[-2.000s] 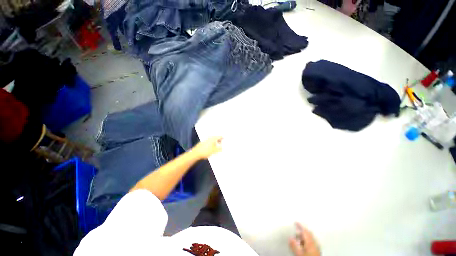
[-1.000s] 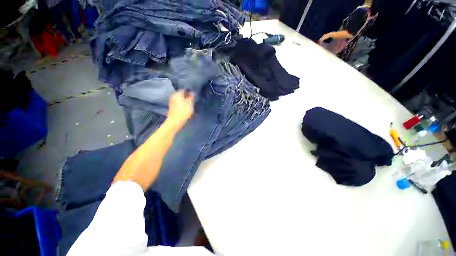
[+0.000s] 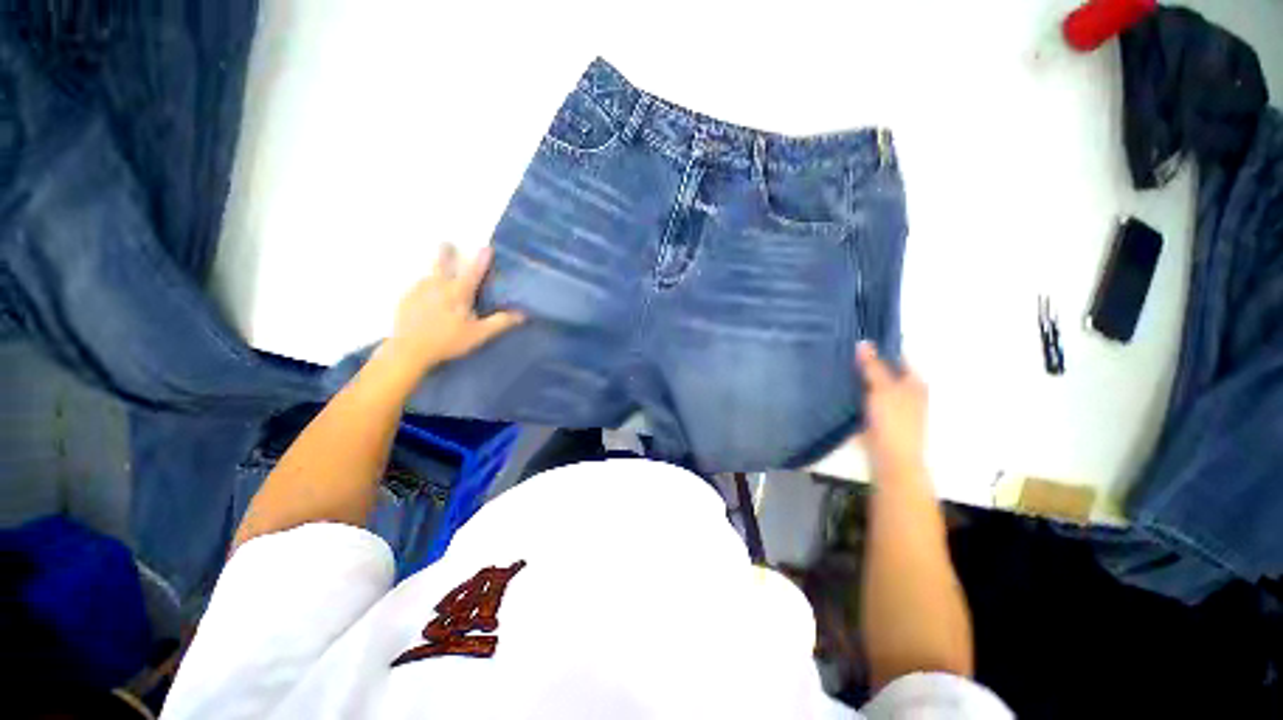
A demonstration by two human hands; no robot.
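A pair of faded blue jeans [image 3: 746, 310] lies front side up on the white table, waistband [image 3: 718, 134] away from me, legs hanging over the near edge. The fly [image 3: 683, 225] faces up. My left hand [image 3: 448, 312] lies on the left side of the jeans with thumb and fingers spread. My right hand [image 3: 892, 401] is at the right edge of the jeans, fingers at the cloth; its grip is unclear. Thread snips [image 3: 1051, 335] lie on the table to the right.
A black phone [image 3: 1126, 279] lies right of the snips. A tan block [image 3: 1055, 498] is at the near edge. A red cylinder [image 3: 1107, 20] and dark cloth [image 3: 1190, 87] are at the far right. Denim piles flank both sides [image 3: 85, 183] [image 3: 1231, 394]. A blue bin [image 3: 479, 485] is below.
The view has turned from the denim pile to the table in front of me. One pair of jeans now lies spread there, and both hands are at it. Earlier my left hand reached into the pile.
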